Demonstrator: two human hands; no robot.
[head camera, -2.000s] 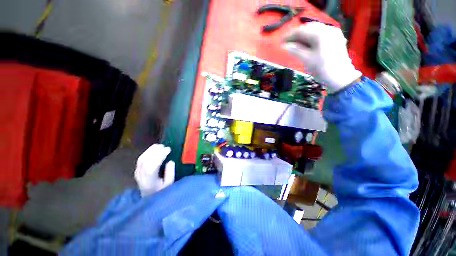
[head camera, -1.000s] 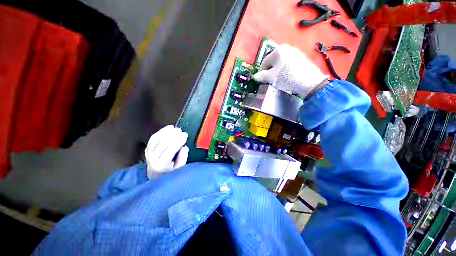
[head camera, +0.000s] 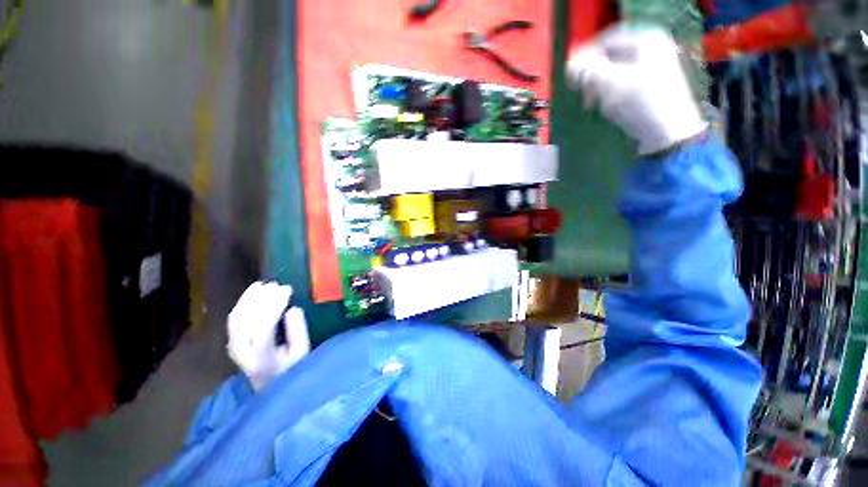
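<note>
A populated green power supply board (head camera: 360, 306) lies component side up in front of me, with white-silver heatsinks (head camera: 457, 166), a yellow block (head camera: 414, 215) and reddish coils. My gloved right hand (head camera: 623, 81) is raised over the green bench, to the right of the board and off it. Its fingers are curled and blurred; whether it holds anything small cannot be seen. My gloved left hand (head camera: 269, 333) is at the bench's left edge, off the board, with a gap between thumb and fingers and nothing visible in it.
Cutters (head camera: 500, 48) lie on the red mat (head camera: 328, 57) beyond the board; part of another dark tool shows at the top edge. A brown box (head camera: 552, 297) is below the bench edge. A black rack with red sheets (head camera: 52, 314) stands left; crowded racks are right.
My right hand was over the board's far left part one second ago; it is now off the board to the right. The view has turned and shifted. My left hand stays near the bench edge.
</note>
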